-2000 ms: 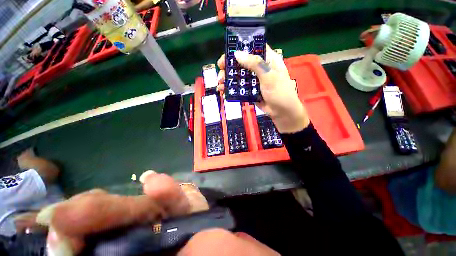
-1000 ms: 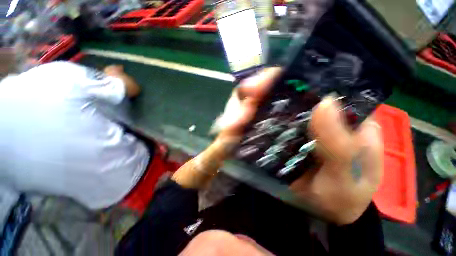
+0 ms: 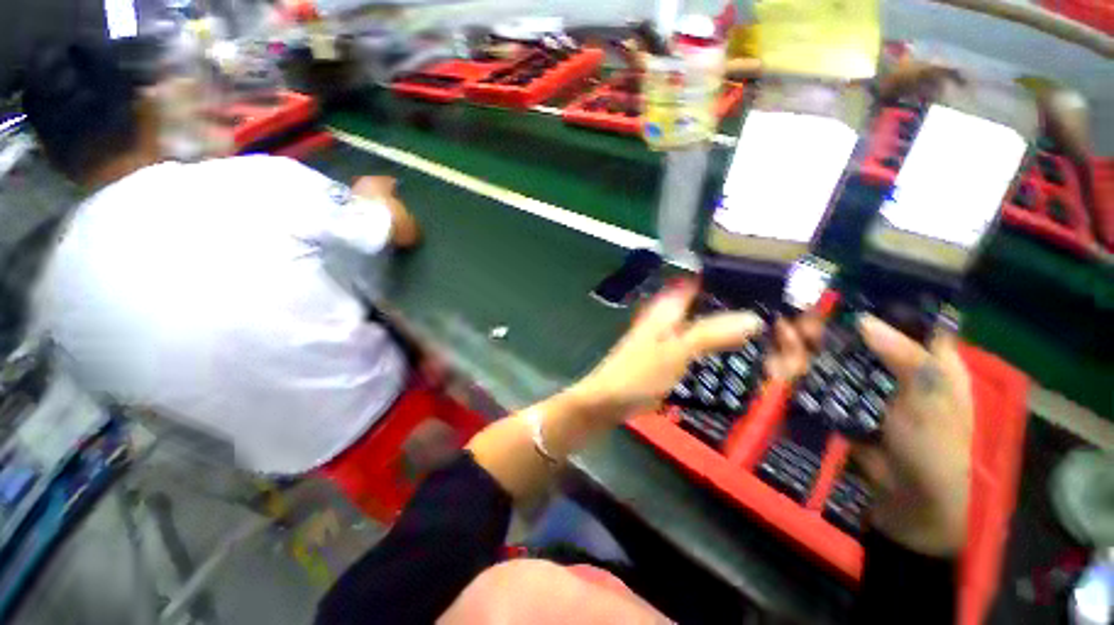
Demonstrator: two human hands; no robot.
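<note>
My left hand [image 3: 654, 360] holds an open flip phone [image 3: 782, 183] with a lit white screen, thumb over its keypad. My right hand [image 3: 922, 415] holds a second open flip phone [image 3: 950, 189], also lit white, thumb over the keys. Both phones are upright side by side above the red tray [image 3: 996, 415]. Below them, black keypads of other flip phones [image 3: 800, 469] show in the tray's front pockets. The held phones and my hands hide the tray's back part. The picture is somewhat blurred.
A person in a white shirt [image 3: 232, 305] sits at the left on a red stool [image 3: 403, 452]. A dark smartphone [image 3: 628, 278] lies left of the tray. A printed cup [image 3: 678, 104] is on the post. More red trays [image 3: 531, 76] stand opposite. A blurred fan base [image 3: 1087, 494] is right.
The view has steadied and shows more of the tray. Both held phones are now side by side, farther from the camera, with lit screens facing me.
</note>
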